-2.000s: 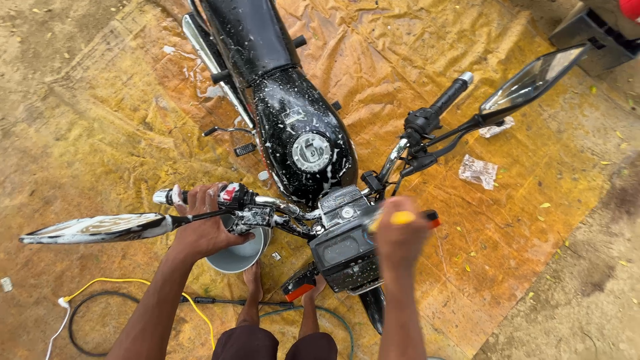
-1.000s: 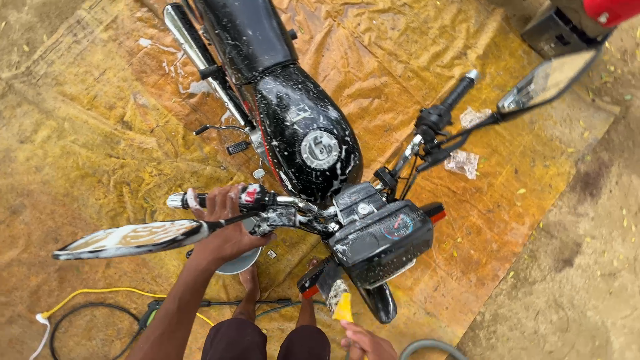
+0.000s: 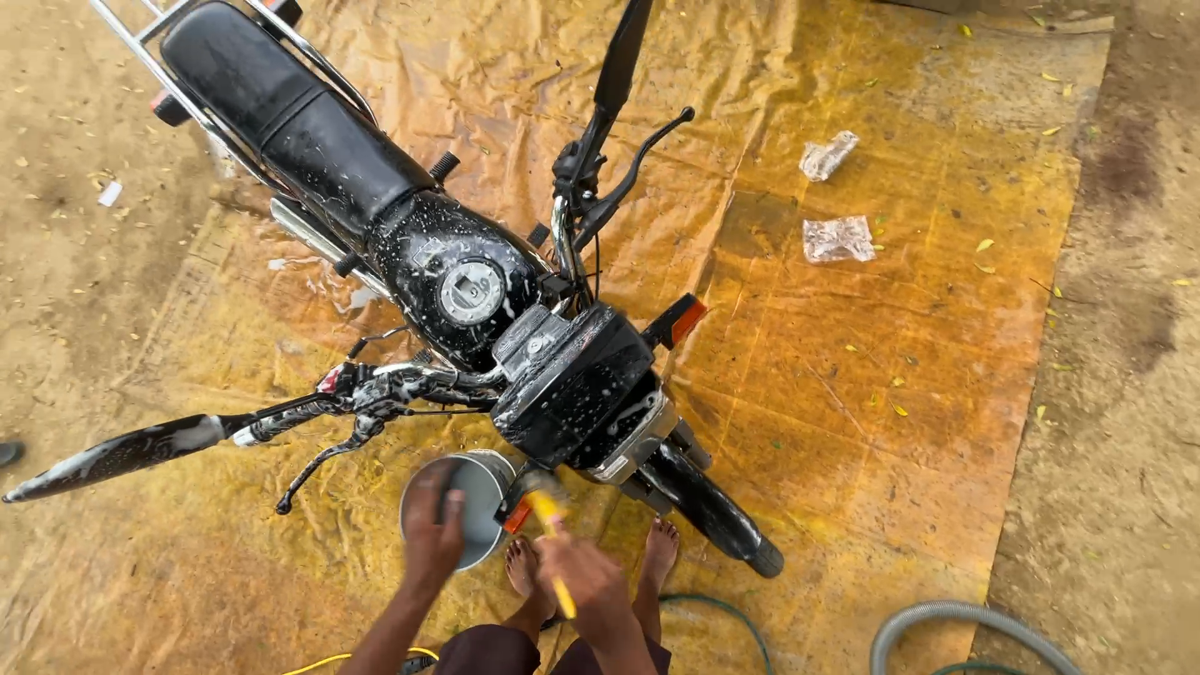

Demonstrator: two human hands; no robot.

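A black motorcycle with soap suds on its fuel tank point(image 3: 427, 248) stands diagonally across the view. My right hand point(image 3: 586, 572) is closed around a yellow-handled brush point(image 3: 553, 520), whose blurred head is at the orange-lensed turn signal point(image 3: 516, 511) beside the headlight housing. My left hand point(image 3: 436, 525) is at a grey bucket point(image 3: 483, 459) that holds cloudy liquid; whether its fingers grip the rim is not clear. Suds cover the handlebar grip and clutch lever point(image 3: 328, 459) above that hand, and the attached mirror point(image 3: 122, 455).
A wrinkled orange tarp point(image 3: 891, 375) lies under the motorcycle, with dirt ground point(image 3: 1125, 450) around it. Two crumpled clear wrappers point(image 3: 837, 239) lie at the right. A grey corrugated hose point(image 3: 966, 614) and a green hose point(image 3: 727, 609) run along the bottom, near my bare feet.
My left hand has left the handlebar grip and come down to the bucket. My right hand, with the brush, was over the instrument cluster two seconds ago and is now at the turn signal.
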